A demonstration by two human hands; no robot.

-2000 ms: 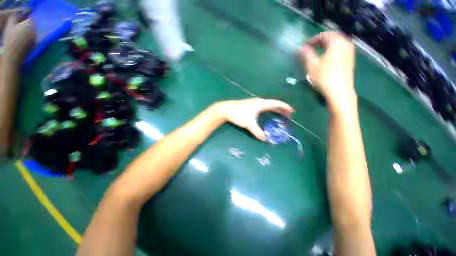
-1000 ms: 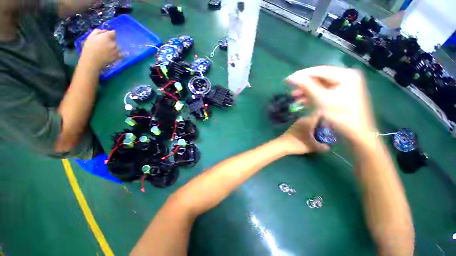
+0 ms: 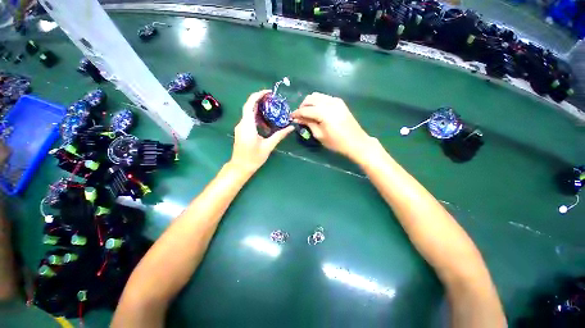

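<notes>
A blue-silver disc [image 3: 276,110] with a thin pale lead and white tip is held in my left hand [image 3: 251,133], above the green surface. My left fingers and thumb wrap its left and lower sides. My right hand [image 3: 329,123] is at the disc's right edge, its thumb and fingertips pinched together near the rim. What the fingertips hold is too small to tell. A black unit with a green end [image 3: 305,133] shows just below my right fingers, partly hidden by them. Two small silver metal fittings [image 3: 278,236] lie on the surface nearer to me.
Piled black units [image 3: 83,256] with green and red bits lie at left, beside a blue tray [image 3: 25,138]. A slanting white post [image 3: 122,67] stands at upper left. Another disc [image 3: 444,123] rests by a black housing at right. Black units line the far rail [image 3: 423,48].
My hands have moved left relative to the view, and the disc is now seen clearly in my left hand. My right fingertips are now at its edge. The view has turned right.
</notes>
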